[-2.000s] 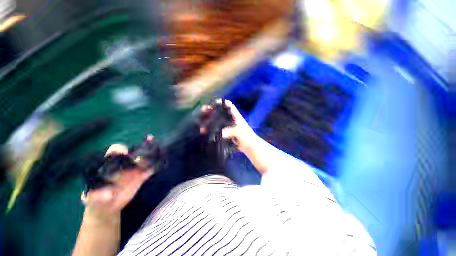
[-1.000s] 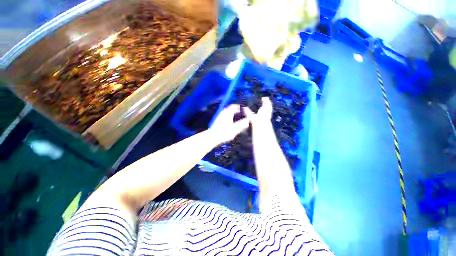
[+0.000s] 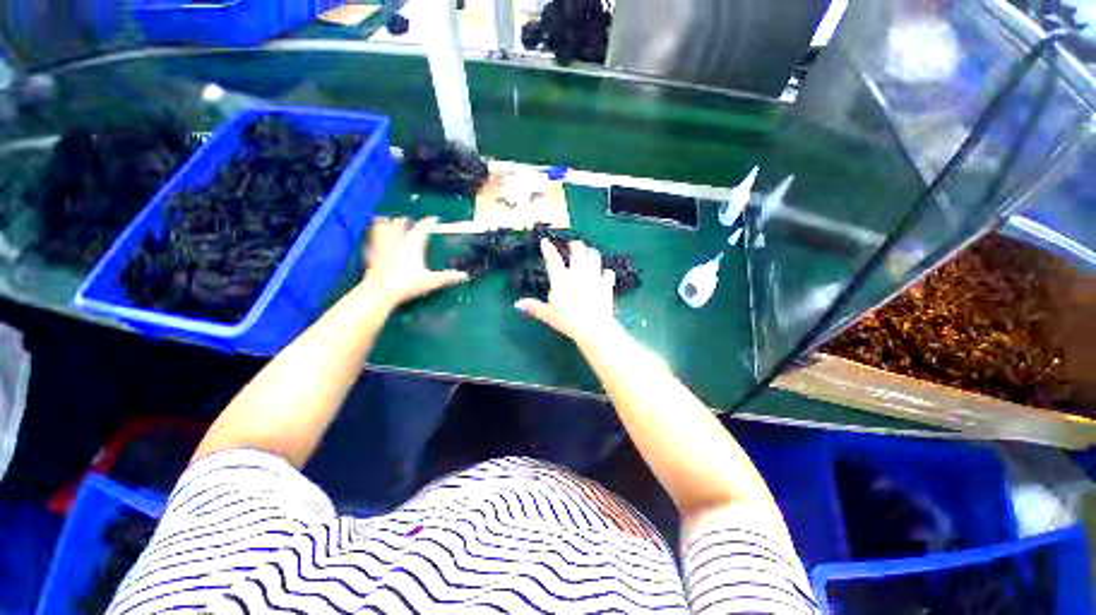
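Black spiky pieces point(image 3: 490, 252) lie in a loose row on the green bench point(image 3: 481, 330) in front of me. My left hand point(image 3: 404, 260) is at the left end of the row, fingers spread, holding nothing that I can see. My right hand point(image 3: 575, 288) lies over the pieces at the right of the row, its fingertips on them; whether it grips one is hidden. A white glue bottle point(image 3: 698, 284) lies on the bench right of my right hand. More black pieces point(image 3: 442, 168) are heaped behind, beside the cardboard pad point(image 3: 547, 210).
A blue crate point(image 3: 367, 162) full of black pieces stands at left, with more pieces beyond it. A phone point(image 3: 653, 207) and slim white bottles point(image 3: 738, 196) lie at rear right. A clear screen separates off the carton point(image 3: 937, 390) of orange-brown pieces. Blue crates point(image 3: 962, 565) stand below the bench.
The view has turned from the blue crate off the bench back to the bench. Both hands have left that crate; they are now apart over the bench, the right one on black pieces.
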